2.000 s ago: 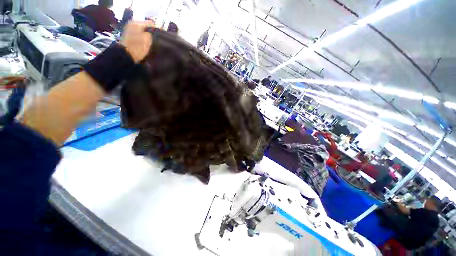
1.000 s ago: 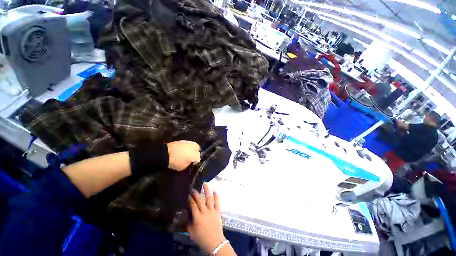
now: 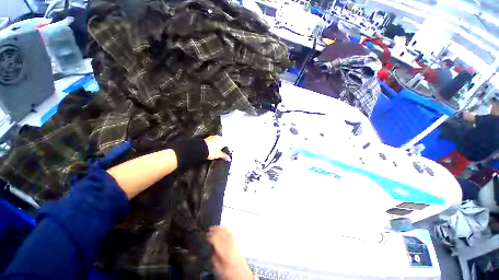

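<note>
A brown-olive plaid garment (image 3: 148, 240) lies over the left part of the white machine table and hangs toward my lap. Its dark edge runs along the table, left of the needle area. My left hand (image 3: 217, 148), with a black wristband, grips the garment's edge beside the needle area. My right hand (image 3: 227, 252) is blurred at the edge nearer me, its fingers on the cloth; its grip is unclear. The white sewing machine (image 3: 350, 180) with a blue stripe stands to the right. The needle and presser foot (image 3: 257, 174) have no cloth under them.
A large heap of the same plaid garments (image 3: 191, 60) lies behind my left hand. A grey machine end with a round vent (image 3: 24, 68) is at the left. A blue crate (image 3: 407, 117), a checked garment (image 3: 355, 79) and a person's dark sleeve (image 3: 470, 131) are beyond the machine.
The lifted plaid cloth has come down onto the table. Since then my left hand has moved slightly up and away from my right, and the dark edge between them lies straighter.
</note>
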